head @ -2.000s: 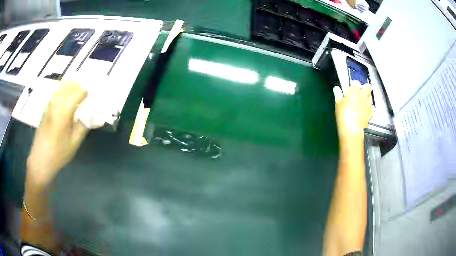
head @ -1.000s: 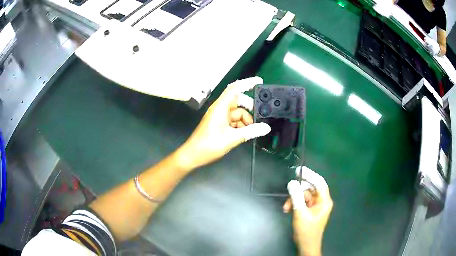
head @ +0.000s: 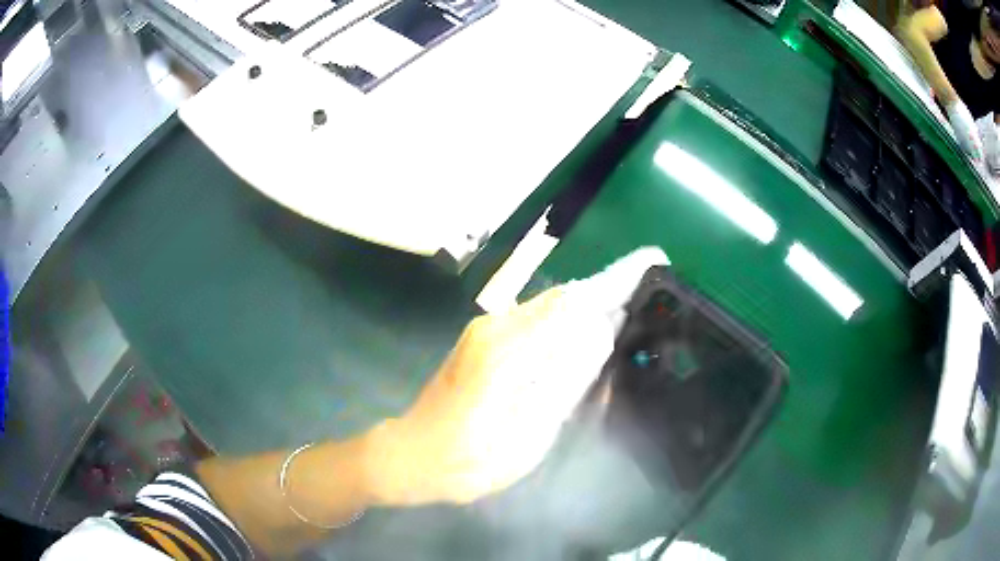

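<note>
A dark phone housing (head: 702,384) is held tilted above the green mat. Its top edge and corners show; it is blurred by motion. My left hand (head: 493,384), with white finger cots, grips the housing's left side; its fingertips are partly hidden behind or against the housing. Of my right hand, only a white fingertip patch (head: 685,550) shows at the bottom edge, below the housing's lower end; the rest is cut off, and its grip cannot be seen.
A white carrier plate (head: 373,164) with dark knobs holds housings at the upper left. Yellowish-white tape (head: 518,266) lies beside it. A black tray (head: 894,153) is beyond the mat (head: 614,208). A white-grey device (head: 956,384) stands at right. Another person's arm (head: 930,55) shows at top right.
The housing was upright, its camera end facing me, between both hands; now it is turned and tilted, further right and lower. My left hand has moved down and right; my right hand has mostly left the picture.
</note>
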